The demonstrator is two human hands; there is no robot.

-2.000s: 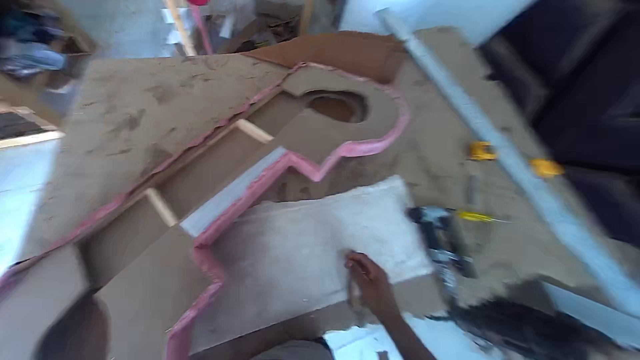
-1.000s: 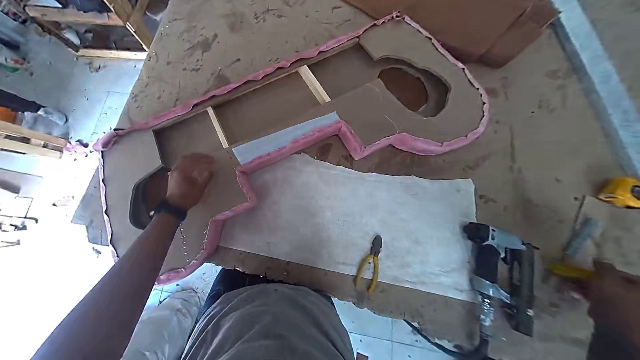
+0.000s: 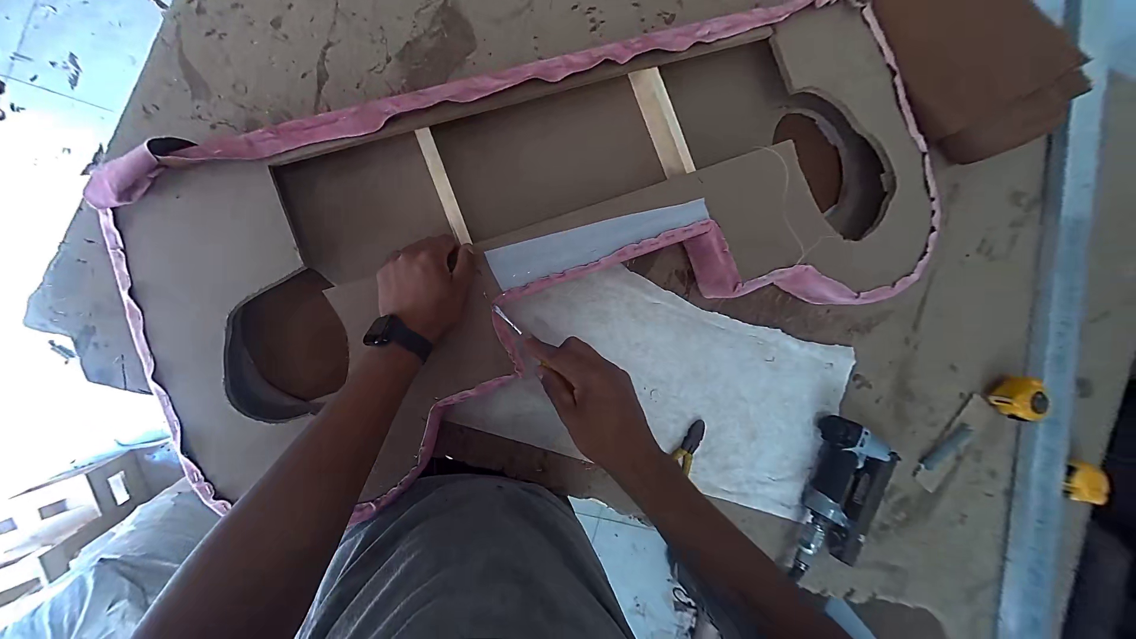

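Observation:
A large cardboard-faced frame [image 3: 204, 231] lies on the table, edged with pink fabric [image 3: 382, 114]. My left hand [image 3: 424, 286], wearing a dark watch, rests on its board beside the lower end of a wooden slat [image 3: 444, 188]; its fingertips are partly hidden. My right hand [image 3: 586, 390] is closed around a thin metal-shafted hand tool [image 3: 509, 321], possibly a screwdriver, whose handle is mostly hidden in the palm. The tool's tip meets the pink edge at an inner corner, just below a white strip [image 3: 595, 244]. White padding sheet [image 3: 737, 382] lies under the right hand.
Yellow-handled pliers [image 3: 688, 444] lie on the white sheet, with a pneumatic stapler [image 3: 843, 484] to their right. Two yellow tape measures [image 3: 1019, 398] sit beside a long metal bar [image 3: 1047, 355]. Brown sheets [image 3: 985, 80] lie at the upper right of the worktable [image 3: 967, 231].
My right hand has come from the tools at the right to the pink edge, now holding the metal-shafted tool. My left hand has moved right from beside the left oval opening to the slat.

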